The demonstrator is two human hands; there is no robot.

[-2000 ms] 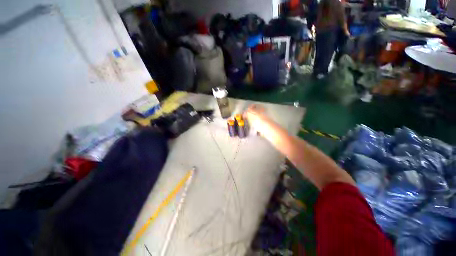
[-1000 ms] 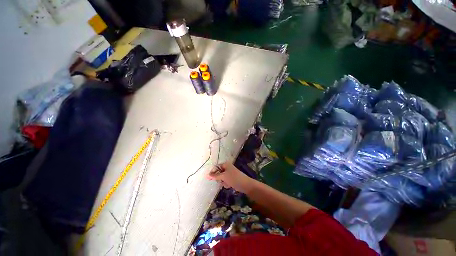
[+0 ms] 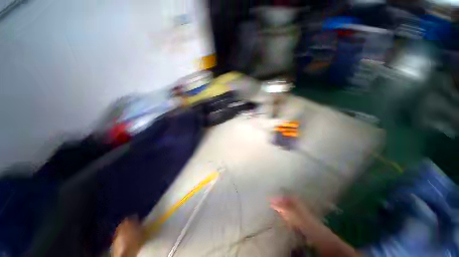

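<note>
The frame is strongly blurred. My right hand [image 3: 287, 207] is over the right part of the white table [image 3: 332, 135], fingers pointing left; whether it holds anything is too blurred to tell. My left hand [image 3: 128, 237] is at the lower left, beside the near end of the yellow tape measure [image 3: 186, 199], its fingers smeared. Dark thread spools [image 3: 286, 136] with orange tops stand behind my right hand. A faint dark thread [image 3: 255, 235] lies on the table between my hands.
A white strip [image 3: 194, 216] lies beside the tape. A folded navy garment [image 3: 146, 170] covers the left side. A black plastic bag [image 3: 221, 108] and a bottle [image 3: 277, 94] are at the back. Bagged blue clothing [image 3: 417, 213] is at the lower right.
The view has swung, so the table and spools appear further right and lower. My left hand has come into view at the lower left. My right hand remains over the table's right part.
</note>
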